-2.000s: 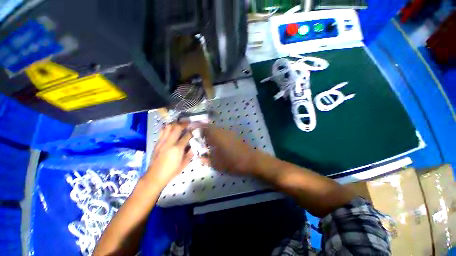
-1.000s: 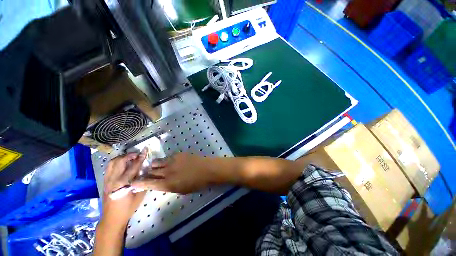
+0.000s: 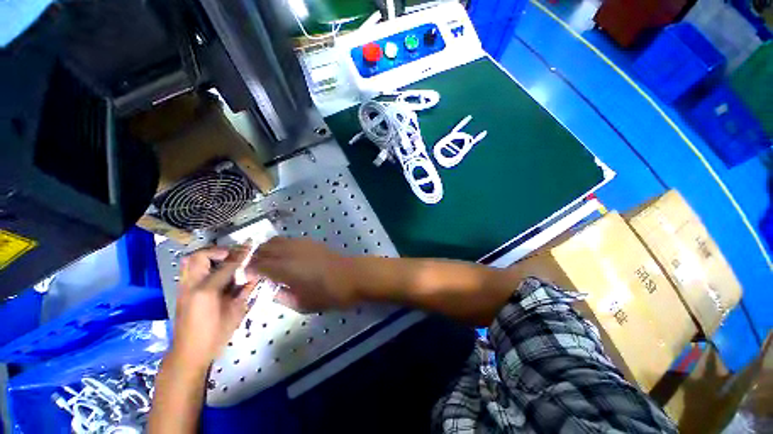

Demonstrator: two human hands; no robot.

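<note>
My left hand [image 3: 208, 297] and my right hand [image 3: 301, 273] are close together over the perforated work plate [image 3: 330, 208]. Between their fingers is a white USB cable [image 3: 246, 269], partly hidden by both hands. Its small end is pinched near the pale positioning jig [image 3: 253, 233], which lies just beyond my fingertips. Both hands are bare. The connector's exact seating at the jig cannot be made out.
Coiled white cables [image 3: 407, 144] lie on the green mat [image 3: 508, 186] at right, below the control box [image 3: 398, 51]. A round fan guard [image 3: 206, 201] stands behind the plate. The laser head [image 3: 76, 153] is at left, above a blue bin of cables [image 3: 106, 398]. Cartons [image 3: 627, 288] are lower right.
The view has swung right since the earliest frame. Since one second ago, the white cable has moved from along my left hand to between both hands' fingers, and my left fingers have curled.
</note>
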